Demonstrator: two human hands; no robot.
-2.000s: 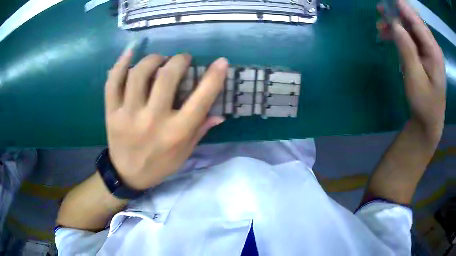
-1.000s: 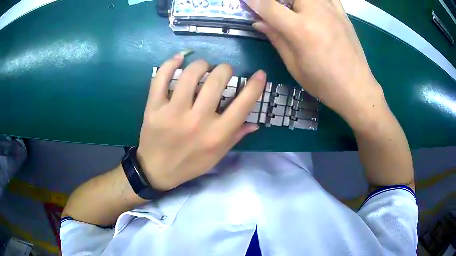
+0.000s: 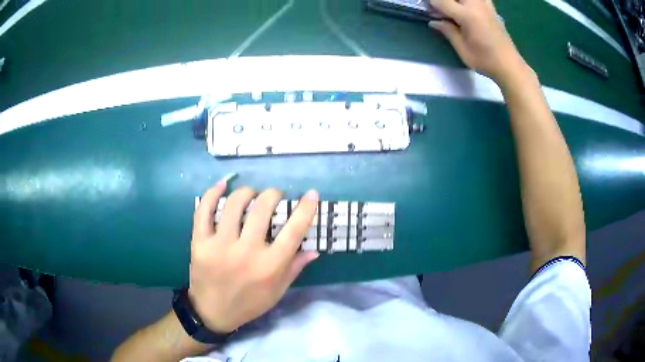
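Note:
A row of bars [image 3: 375, 226], several notched grey metal bars side by side, lies on the green bench near the worker. My left hand [image 3: 244, 261] lies spread over the left part of this block, fingertips on it, hiding much of it. The bright silver fixture [image 3: 297, 145] with six small round points lies beyond the block, with no hand on it. My right hand [image 3: 474, 32] is stretched to the far right of centre, its fingers on a metal bar [image 3: 401, 8] that is partly cut off by the top edge.
A loose bar [image 3: 588, 59] lies on the green surface at the far right. Clear air tubes [image 3: 263, 30] run from the fixture to the top edge. A long white stripe [image 3: 148, 83] crosses the bench behind the fixture. More items are cut off at the top right corner.
My right hand has moved from over the fixture to the far side, and the whole fixture now shows. My left hand stays on the block. The view has tilted up, showing more bench.

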